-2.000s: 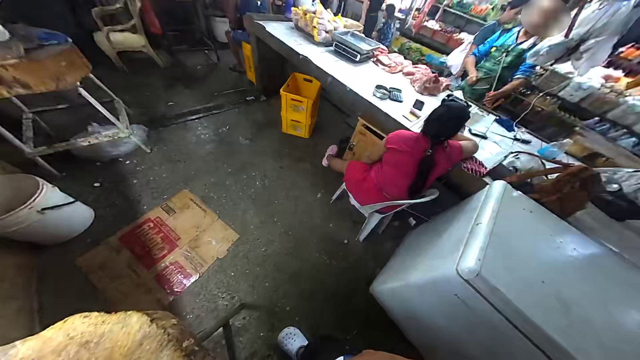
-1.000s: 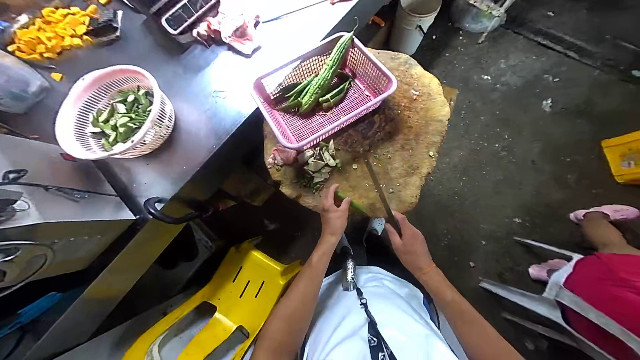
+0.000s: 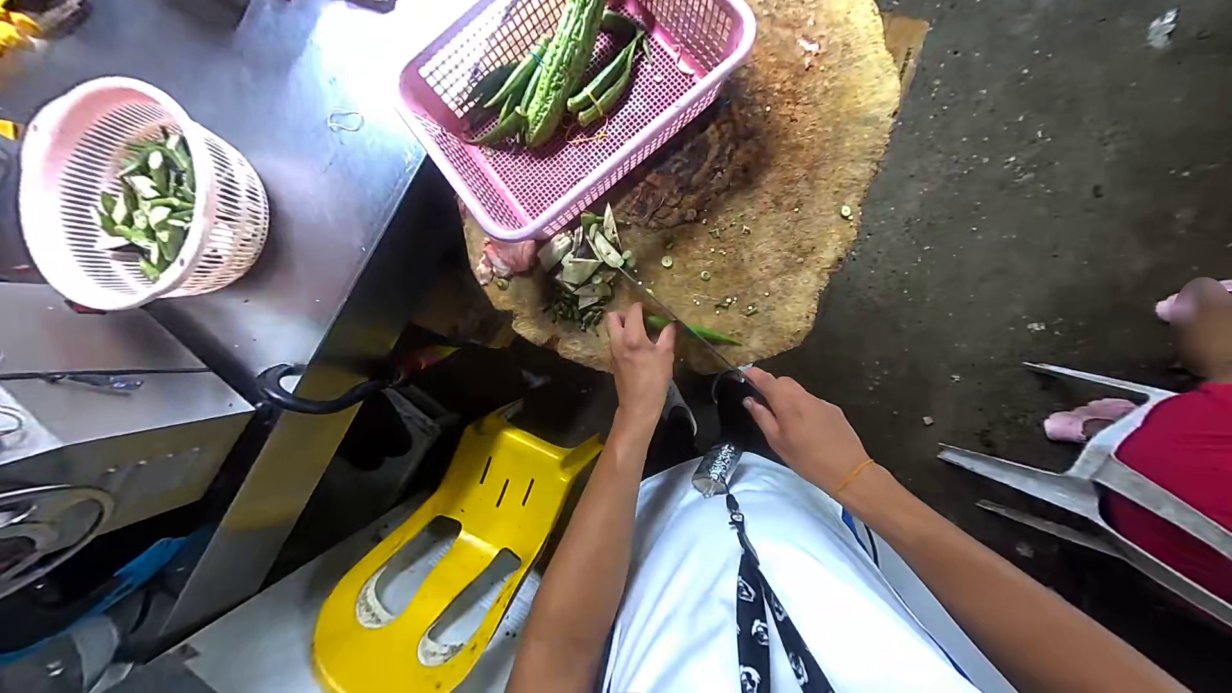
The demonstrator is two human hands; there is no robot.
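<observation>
A round wooden chopping block stands in front of me. My right hand grips the handle of a knife, whose thin blade points up and left over the block. My left hand is at the block's near edge, its fingertips by the left end of a green okra pod; whether it pinches the pod I cannot tell. Cut vegetable pieces lie piled left of the blade, beside a small piece of raw meat. A pink plastic basket on the block holds a bitter gourd and okra pods.
A round plastic basket of cut green vegetables stands on the metal table at left. Below is a yellow plastic chair. A person in red sits on a white plastic chair at right, on the wet floor.
The view has swung from the market floor down to the block. Since one second ago, the knife blade has tilted further left, and the green pod lies to the right of my left fingertips.
</observation>
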